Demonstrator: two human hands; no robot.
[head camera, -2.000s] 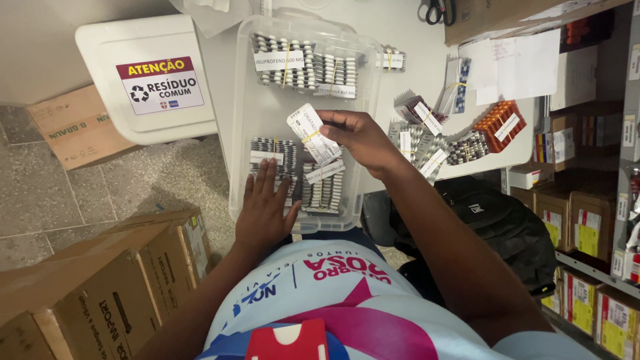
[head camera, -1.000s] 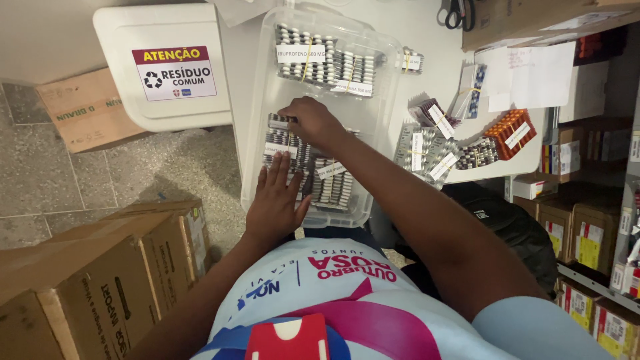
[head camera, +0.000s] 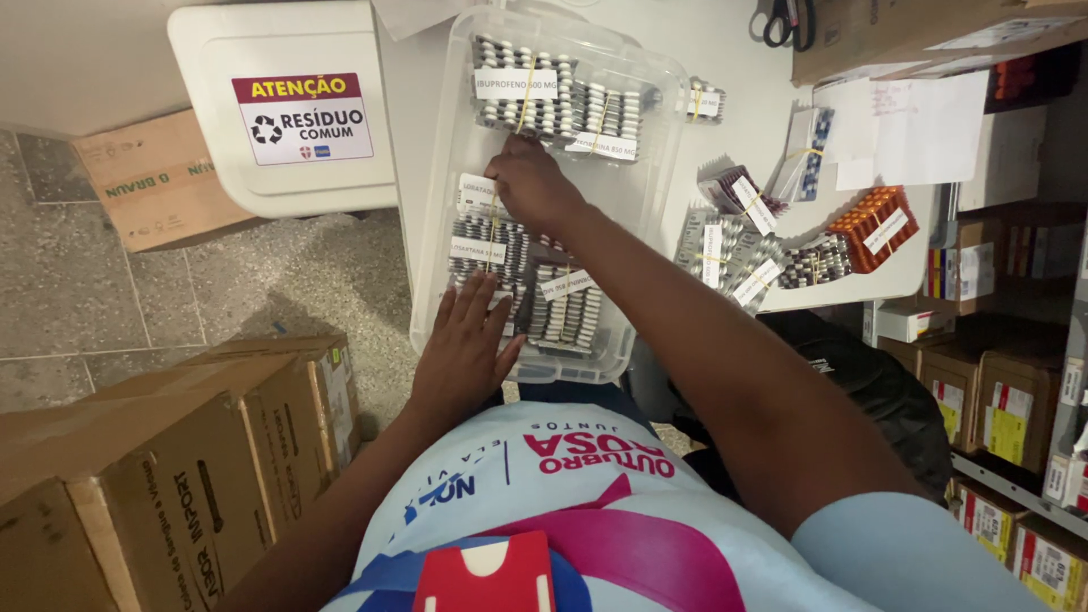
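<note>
A clear plastic bin (head camera: 650, 195) holds banded stacks of tablet blister packs. My left hand (head camera: 467, 344) lies with fingers spread on the near end of the losartan stack (head camera: 489, 246) at the bin's left. My right hand (head camera: 531, 183) is at a labelled blister pack (head camera: 476, 194) at that stack's far end; its fingertips are partly hidden, so its hold on the pack is unclear. Beyond it sit the ibuprofen stack (head camera: 523, 85) and a banded stack (head camera: 608, 119) with a white label. Another banded stack (head camera: 565, 306) lies to the right of my left hand.
On the white table (head camera: 739, 51), right of the bin, lie banded blister packs (head camera: 714, 251), orange blister packs (head camera: 875, 229), papers (head camera: 901, 127) and scissors (head camera: 790, 21). A white waste-bin lid (head camera: 289, 191) is at the left. Cardboard boxes (head camera: 195, 459) stand at lower left, stocked shelves at right.
Two seconds ago my right hand held a banded, labelled pack above the bin's middle. It has since moved left to the losartan stack. My left hand stays on that stack.
</note>
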